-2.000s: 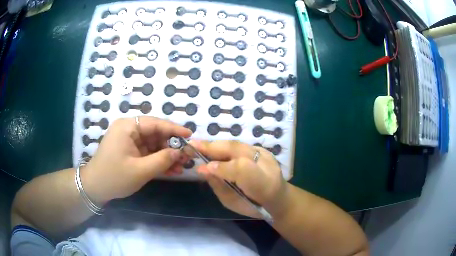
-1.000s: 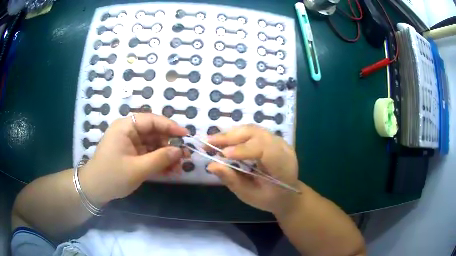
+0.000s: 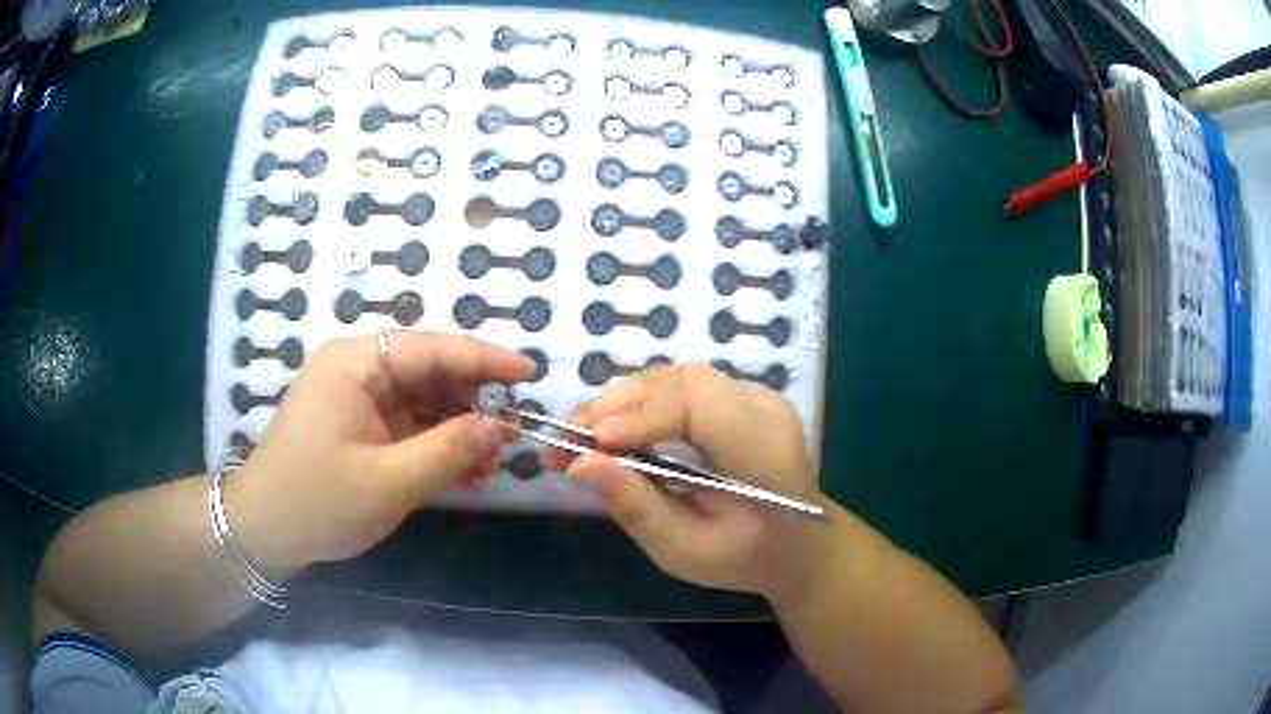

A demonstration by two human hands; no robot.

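My left hand [image 3: 370,439] pinches a small round grey component [image 3: 494,399] between thumb and fingertips, above the lower part of the white foam tray [image 3: 572,187]. My right hand [image 3: 697,467] holds silver tweezers [image 3: 669,472], their two prongs slightly apart and their tips at the component. Whether the tips touch it is too small to tell. The tray has five columns of dumbbell-shaped slots. Silver or white rings sit in many upper slots; lower ones look dark. Both hands hide some lower slots.
A mint-green utility knife [image 3: 861,119] lies right of the tray. A red clip [image 3: 1048,190] with leads, a pale green tape roll [image 3: 1075,328] and stacked slotted trays [image 3: 1164,251] are farther right. Small dark parts [image 3: 813,233] sit at the tray's right edge.
The tweezers have swung flatter than two seconds ago, and their prongs now show apart. My right hand has turned with them. My left hand stays nearly in place with the component.
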